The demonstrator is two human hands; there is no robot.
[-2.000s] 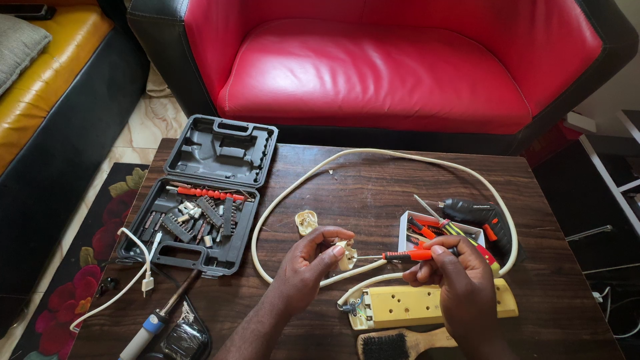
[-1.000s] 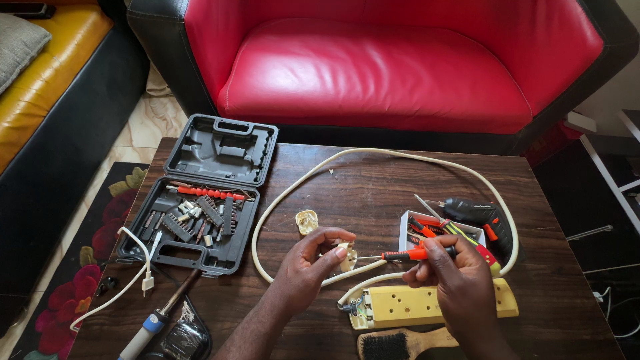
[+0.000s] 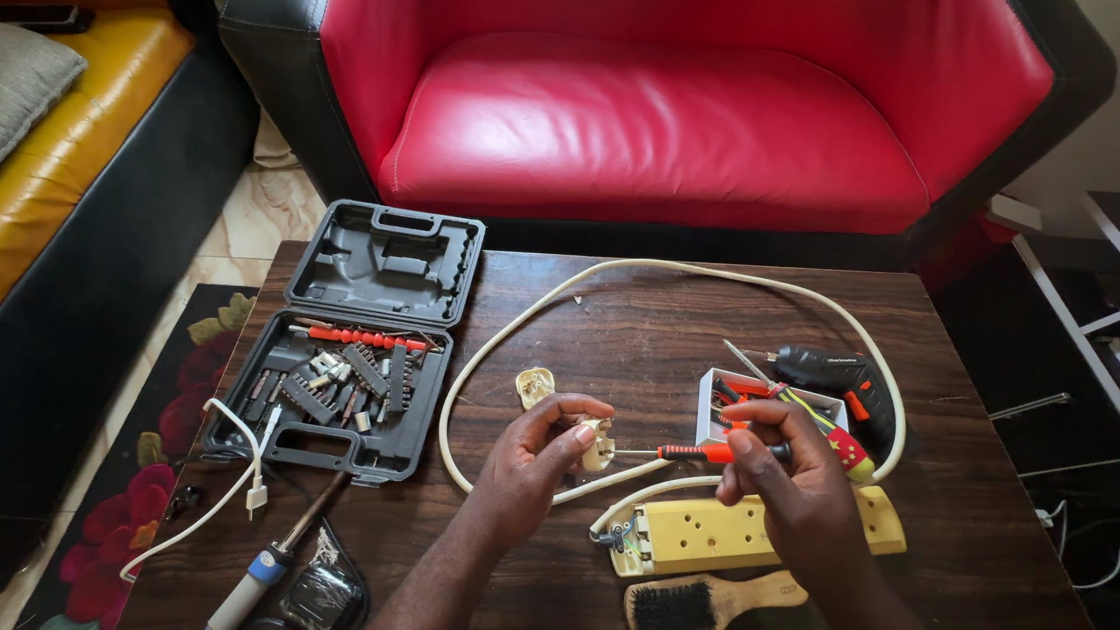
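Between the thumb and fingers of my left hand is a cream plug body, its cover off. My right hand grips the handle of a small orange-and-black screwdriver, whose shaft points left with its tip at the plug. Just beyond my left hand, the plug cover lies on the table. A cream cable loops around the tabletop. Below my hands rests a yellow extension socket, with wires exposed at its left end.
An open black tool case holds bits and sockets at left, near a soldering iron and a white USB cable. At right are a white box of screwdrivers, a larger screwdriver and a cordless screwdriver. A wooden brush lies in front.
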